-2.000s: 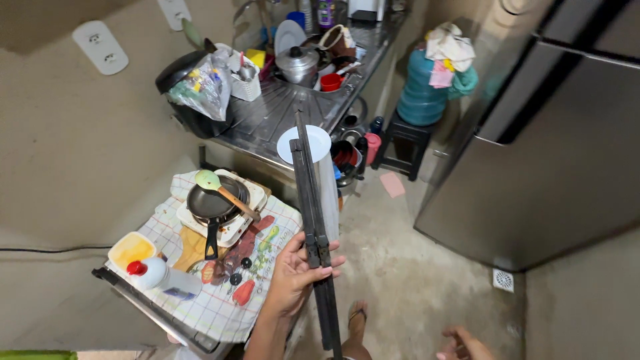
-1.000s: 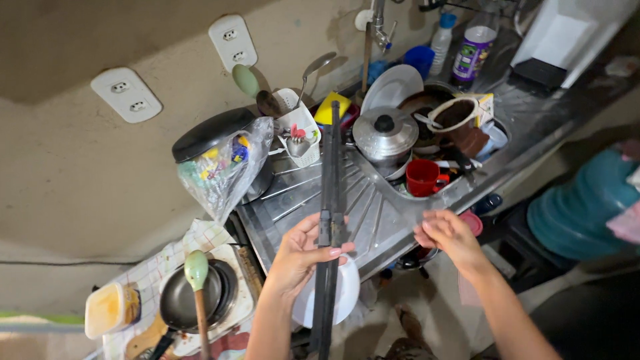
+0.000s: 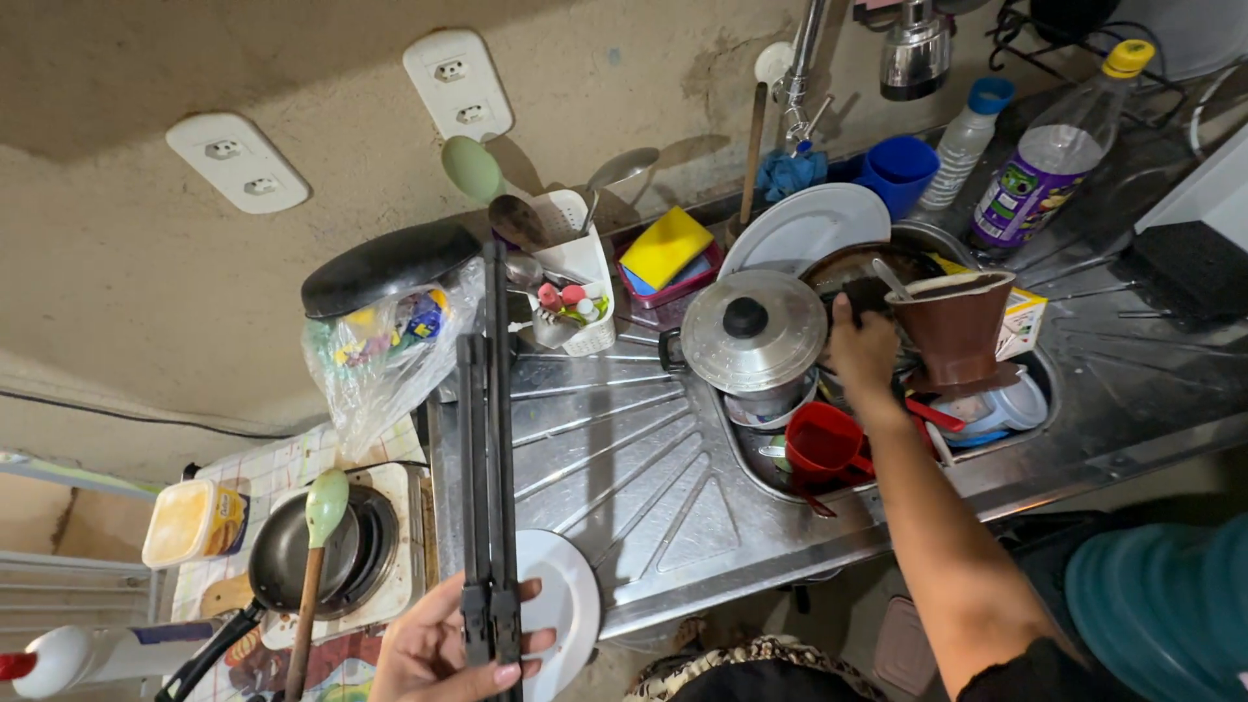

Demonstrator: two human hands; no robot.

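Note:
My left hand point(image 3: 458, 643) grips a pair of long black wiper-like bars point(image 3: 487, 468), upright at the front left of the steel sink counter. A white plate point(image 3: 561, 609) lies behind that hand. My right hand point(image 3: 863, 346) reaches over the full sink, its fingers at a dark pan handle or similar dark item; whether it grips it is hard to see. Close by are a brown coffee filter holder point(image 3: 951, 327), a lidded aluminium pot point(image 3: 753, 331), a brown-stained pan point(image 3: 843, 268) and a red cup point(image 3: 824, 439).
On the left are a frying pan point(image 3: 302, 556) on a hot plate, a wooden-handled spoon point(image 3: 314, 565) and a margarine tub point(image 3: 195, 522). Behind stand a cutlery basket point(image 3: 590, 336), a yellow sponge point(image 3: 668, 249), a blue cup point(image 3: 897, 175) and a purple-labelled bottle point(image 3: 1048, 161). A blue-green water jug point(image 3: 1160, 604) is at lower right.
The view has moved in to the sink. My right hand, earlier held apart in the air, has reached forward to the dishes. My left hand still holds the black bars.

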